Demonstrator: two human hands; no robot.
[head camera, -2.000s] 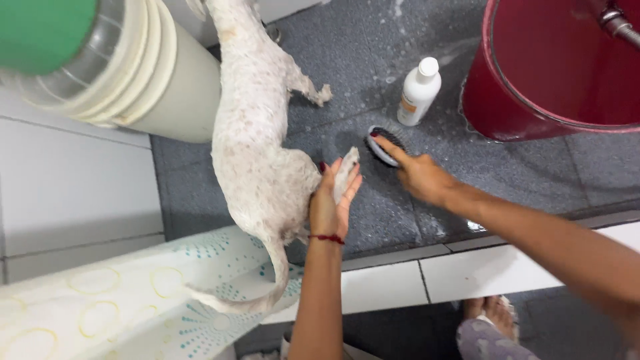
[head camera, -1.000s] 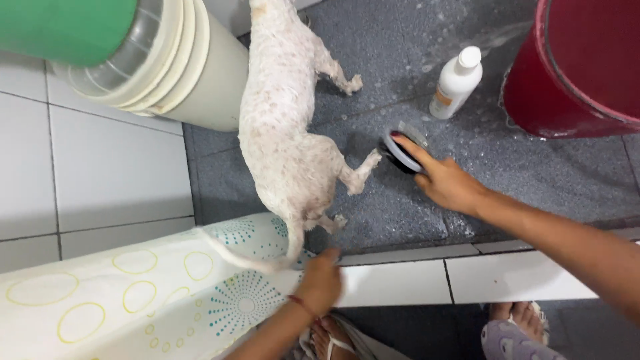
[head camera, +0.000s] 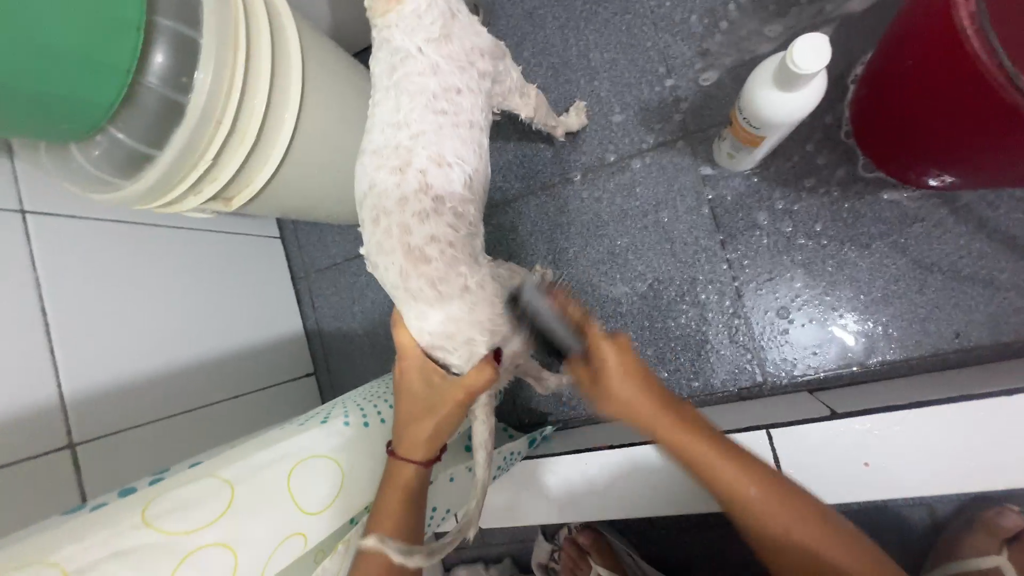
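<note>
A wet white dog (head camera: 428, 176) stands on the grey tiled floor, facing away, its tail hanging over my left forearm. My left hand (head camera: 436, 388) grips the dog's rump at the base of the tail, thumb on top. In my right hand (head camera: 612, 364) is a grey and black pet brush (head camera: 546, 318), blurred, against the dog's right hind leg. A white plastic bottle (head camera: 772, 104) with an orange label stands on the floor to the right of the dog.
A red bucket (head camera: 944, 104) stands at the upper right. Pale stacked buckets (head camera: 320, 120) and a green container (head camera: 64, 64) are at the upper left. A patterned shower curtain (head camera: 264, 496) drapes at the lower left over a white tiled ledge (head camera: 656, 472). Sandalled feet show below. The floor is wet.
My left hand has moved from beside the curtain up onto the dog's rump. My right hand has brought the brush leftward from the floor to the hind leg.
</note>
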